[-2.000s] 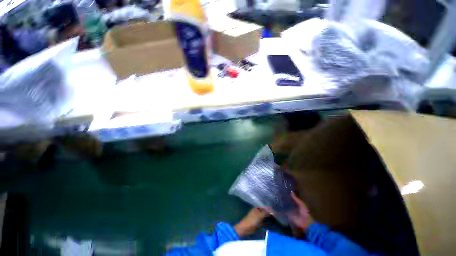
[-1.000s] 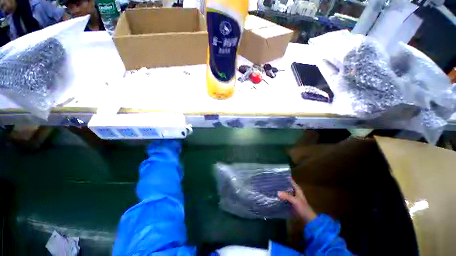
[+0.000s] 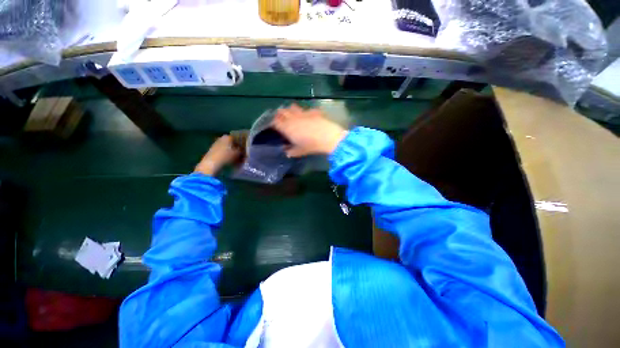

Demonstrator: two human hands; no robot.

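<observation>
A bubble bag with a dark part (image 3: pixel 267 155) shows below the bench edge, blurred, in the middle of the view. My right hand (image 3: pixel 308 130) lies over its upper right side with the fingers on the bag. My left hand (image 3: pixel 221 155) is at its left side, blurred, with the fingers curled near the bag's edge; whether it grips the bag is hard to tell. Part of the bag is hidden behind my right hand.
A large carton (image 3: pixel 561 204) stands at the right, dark inside. A power strip (image 3: pixel 173 66) sits on the bench edge (image 3: pixel 299 51). The bench bears a drink bottle (image 3: pixel 279 10), smartphone (image 3: pixel 416 16) and bubble bags (image 3: pixel 527 34). Paper slips (image 3: pixel 99 257) and a red bundle (image 3: pixel 68 309) lie low left.
My view has tilted down. My left hand has come back from under the bench edge to the bag's left side. The bag and my right hand have moved up and left, away from the large carton.
</observation>
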